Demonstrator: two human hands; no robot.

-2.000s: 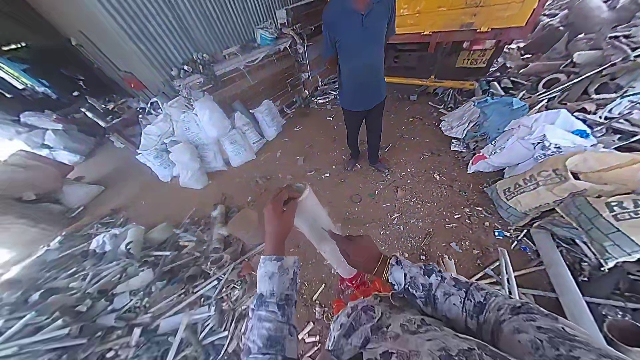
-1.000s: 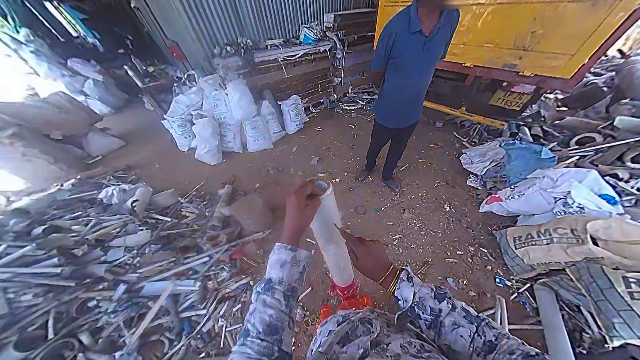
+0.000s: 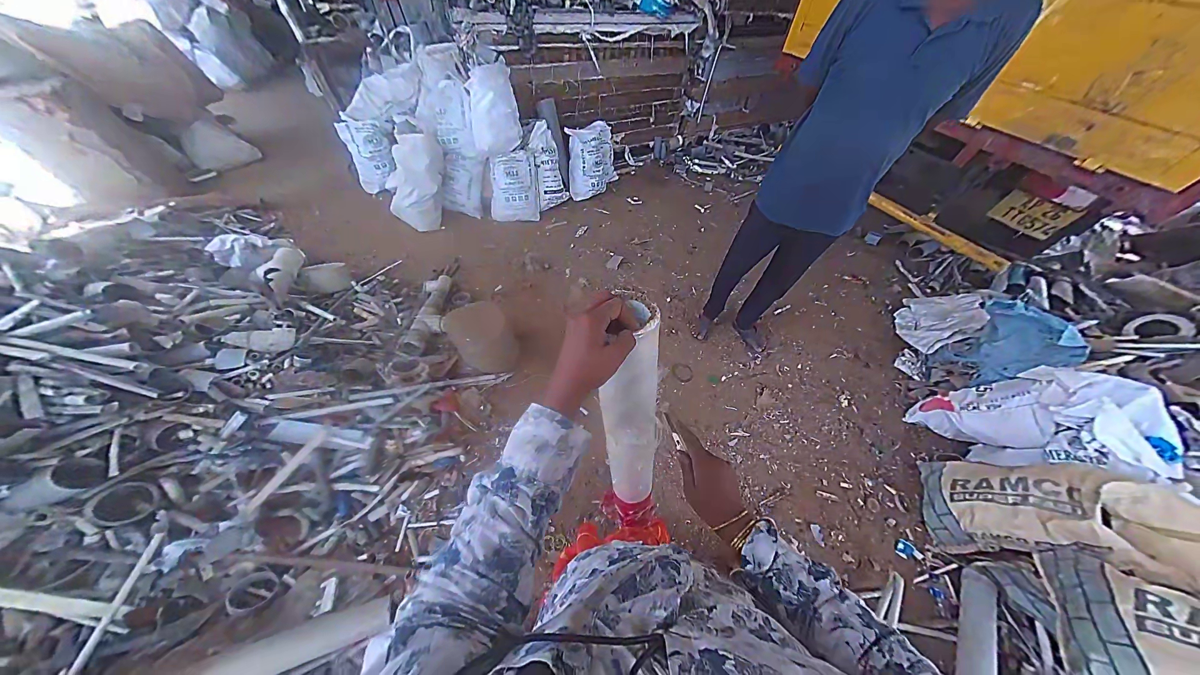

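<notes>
A whitish plastic pipe (image 3: 630,412) stands nearly upright in front of me, its open end up and its lower end against something red (image 3: 626,525) near my lap. My left hand (image 3: 598,342) grips the pipe's upper rim. Beside the pipe's right side is my right hand (image 3: 703,473), its fingers closed around a small thin tool (image 3: 677,436), perhaps a blade; its exact kind cannot be told. A bangle circles the right wrist.
Scrap pipes (image 3: 253,403) lie heaped at left. White sacks (image 3: 450,141) stand behind. A person in a blue shirt (image 3: 858,112) stands ahead by a yellow truck (image 3: 1097,84). Printed sacks (image 3: 1012,506) and more scrap lie at right.
The view has shifted. My left hand stays at the pipe's upper end, and my right hand now sits a little lower beside the pipe.
</notes>
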